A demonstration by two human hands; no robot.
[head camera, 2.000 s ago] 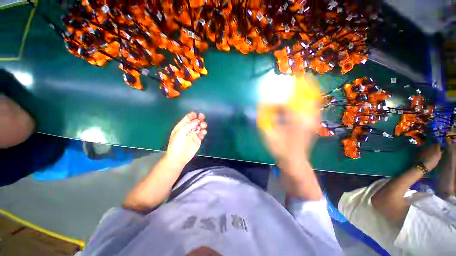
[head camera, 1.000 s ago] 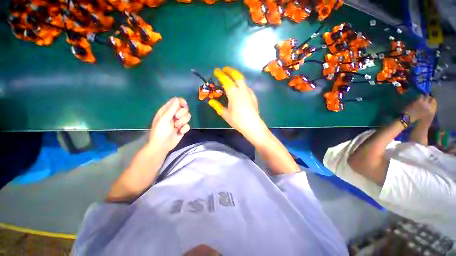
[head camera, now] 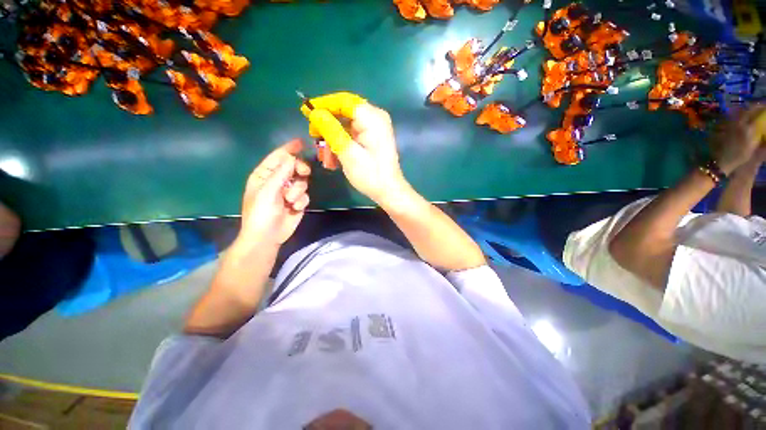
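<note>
My right hand [head camera: 357,143], with yellow-covered fingers, grips a small orange-and-black part above the green bench. The part is mostly hidden; a bit of it [head camera: 326,156] shows below the yellow fingers, and a short dark lead with a pale tip [head camera: 303,98] sticks out at the upper left. My left hand [head camera: 277,189] is bare, just left of the part, with the index finger pointing towards it and the other fingers loosely curled. No thing shows in it.
A dense pile of orange parts [head camera: 126,50] lies at the far left. Groups with leads [head camera: 579,76] lie at the right. Another person's forearms and hands [head camera: 731,151] are at the right bench edge. Blue sheeting [head camera: 512,248] hangs below the bench [head camera: 168,168].
My right hand has closed on the orange part, which lay on the bench by its fingers, and moved slightly left with it. The left index finger has extended.
</note>
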